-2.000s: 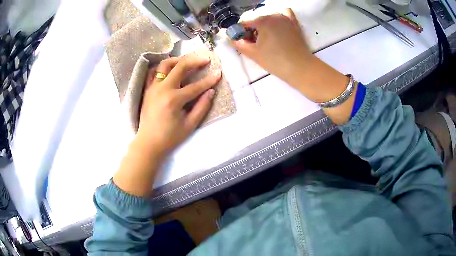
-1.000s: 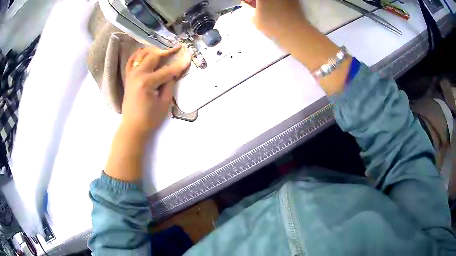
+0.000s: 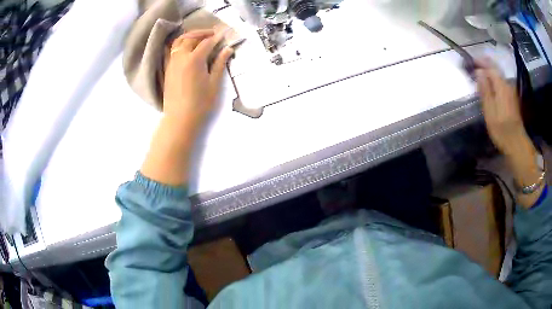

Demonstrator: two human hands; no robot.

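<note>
The beige-brown fabric panel (image 3: 142,63) lies folded and bunched left of the needle area. My left hand (image 3: 192,75) grips its right part, with the fingers pointing up toward the machine. The fabric is clear of the presser foot (image 3: 276,45). My right hand (image 3: 501,111) is at the right by the table's front edge, slightly blurred. Its fingers are closed on the near end of long, thin, dark tweezers (image 3: 448,42), which point up and left above the table. The dark round knob (image 3: 313,23) sits right of the presser foot.
A long white folded sheet (image 3: 66,84) lies along the left side. A printed ruler band (image 3: 339,162) runs along the front table edge. A small metal-edged plate (image 3: 248,108) sits at the bed's corner. Brown stacked pieces (image 3: 475,220) stand low at the right, below the table.
My left hand has drawn the fabric left, away from the presser foot. My right hand left the knob, moved far right and took hold of the tweezers. The view has shifted.
</note>
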